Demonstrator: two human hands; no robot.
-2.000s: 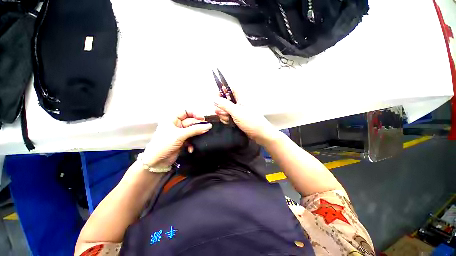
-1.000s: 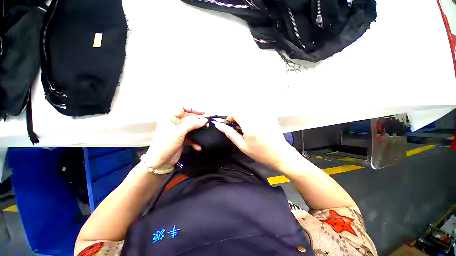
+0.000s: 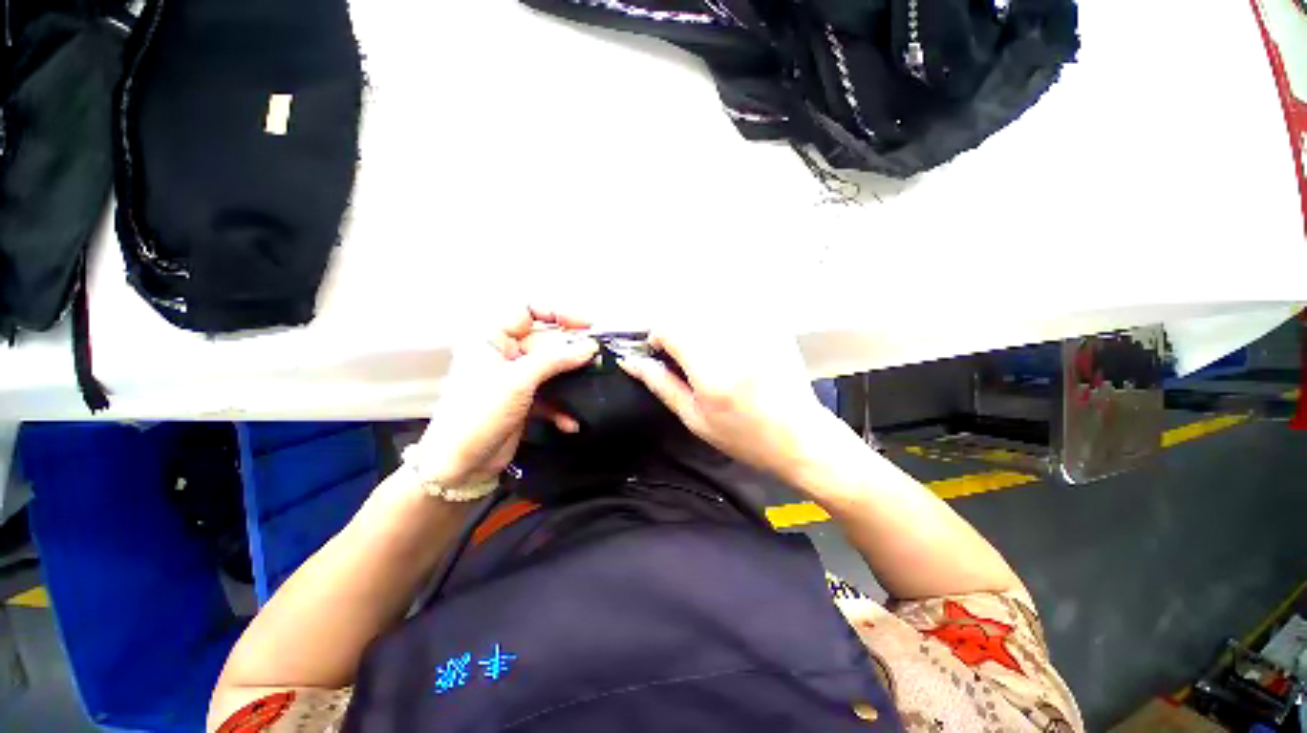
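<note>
A black fabric bag piece (image 3: 602, 415) is bunched at the table's front edge, over my lap. My left hand (image 3: 502, 387) pinches its upper edge between thumb and fingers. My right hand (image 3: 731, 394) is at the same edge, just right of the left fingertips, with its thumb and fingers closed there. A thin dark, partly shiny shape lies between the fingertips; it may be the thread snips, but the fingers hide most of it. Part of a zipper line shows low on the piece.
A black bag panel with a small pale label (image 3: 237, 172) lies on the white table (image 3: 573, 186) at left, beside more black pieces and a strap (image 3: 86, 344). Black zippered bag bodies (image 3: 917, 100) lie upper right. Blue bins (image 3: 122, 559) and a metal plate (image 3: 1114, 405) are below.
The snips, pointing up from my right hand two seconds ago, are now down among the fingertips at the fabric edge. The view has shifted slightly. Since one second ago the hands have barely moved.
</note>
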